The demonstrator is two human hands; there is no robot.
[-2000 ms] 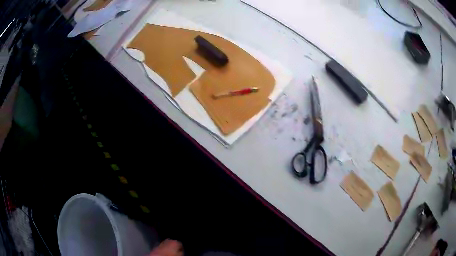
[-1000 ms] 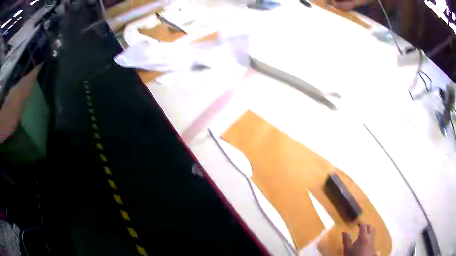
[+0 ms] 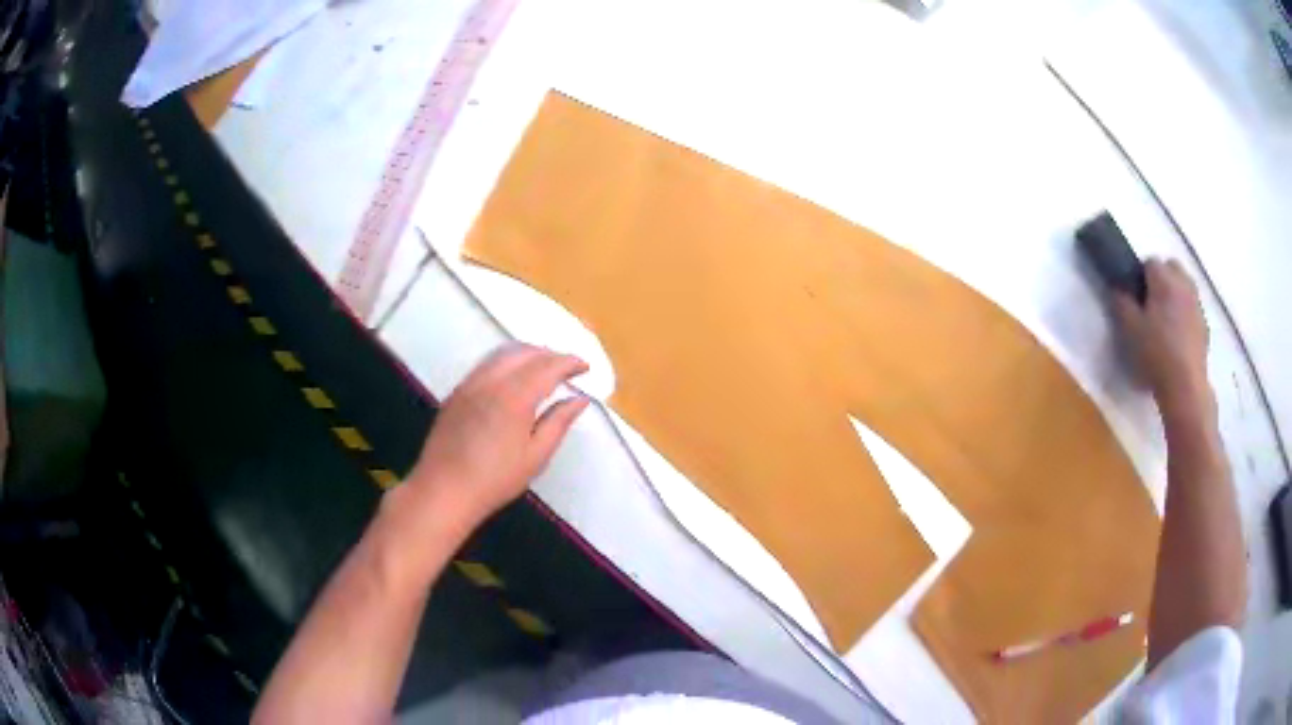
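Note:
The tan pattern template (image 3: 709,269) lies flat on white cut fabric plies (image 3: 574,337), whose edge shows along its near side. My left hand (image 3: 496,425) is at this near edge, thumb and fingertips closed on the plies beside the template's curved cut-out. My right hand (image 3: 1169,333) grips a dark cutting weight (image 3: 1109,252) by its near end, past the template's far right edge. A red pen (image 3: 1066,639) lies on the template at the lower right.
A pink-marked strip (image 3: 411,170) crosses the table (image 3: 305,177) at the left. White cloth with tan card beneath lies at the upper left. A second dark bar (image 3: 1281,545) is cut off at the right edge. Green floor with yellow-black stripes runs left of the table's red edge.
The weight has left the template and is now in my right hand beyond its far edge. My left hand has come into view and taken hold of the plies' edge. The view has moved closer.

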